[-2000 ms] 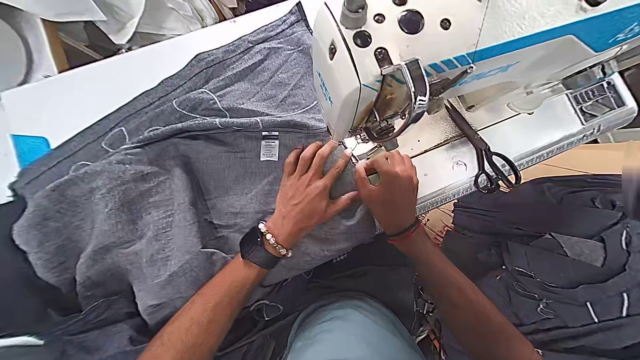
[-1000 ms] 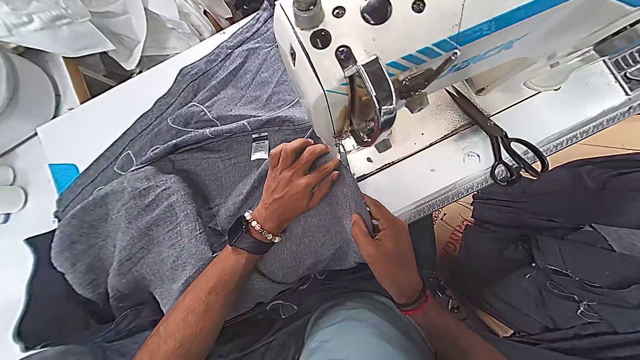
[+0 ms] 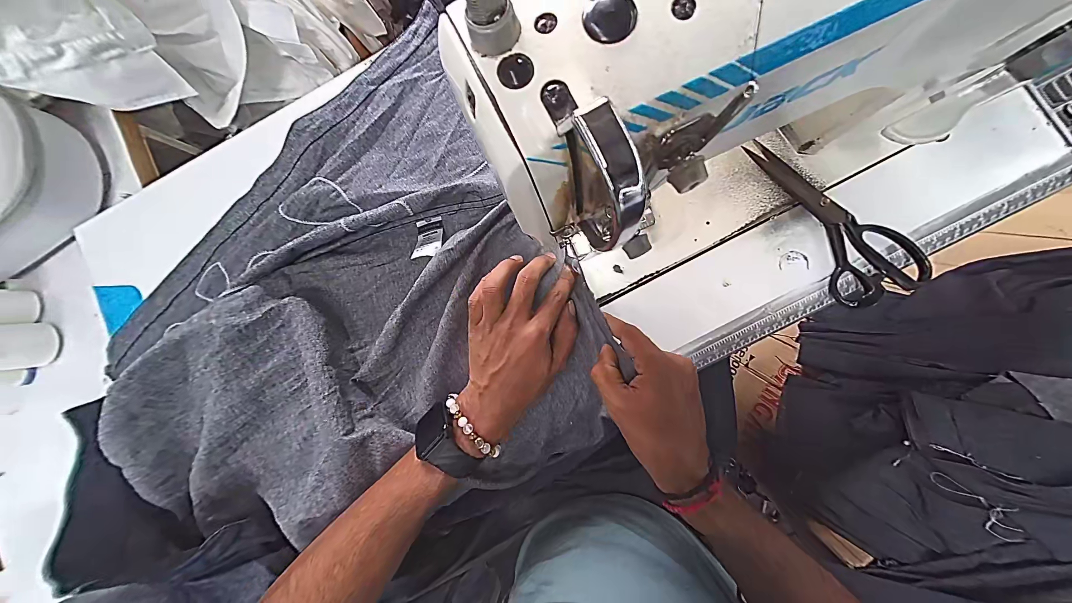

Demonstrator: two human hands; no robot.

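A grey fabric garment [image 3: 335, 368] with a small white label [image 3: 428, 239] lies over the table, its edge under the presser foot of a white and blue sewing machine [image 3: 536, 109]. Flat on the cloth just below the foot rests my left hand [image 3: 519, 343], fingers spread and pointing at the needle area. My right hand [image 3: 653, 402] pinches the garment's edge between thumb and fingers, lower and to the right. The fingertips of my left hand nearly reach the presser foot [image 3: 569, 251]. The needle tip is too small to make out.
Black-handled scissors [image 3: 837, 222] lie on the machine bed at the right, above a measuring tape [image 3: 770, 322] along the table edge. Dark garments [image 3: 946, 435] are heaped at lower right. White cloth [image 3: 209, 50] and thread cones [image 3: 29, 342] are at the left.
Two seconds ago my right hand was beside the presser foot; it has since moved down along the garment's edge and holds it there. My left hand has stayed on the cloth. The view has shifted closer.
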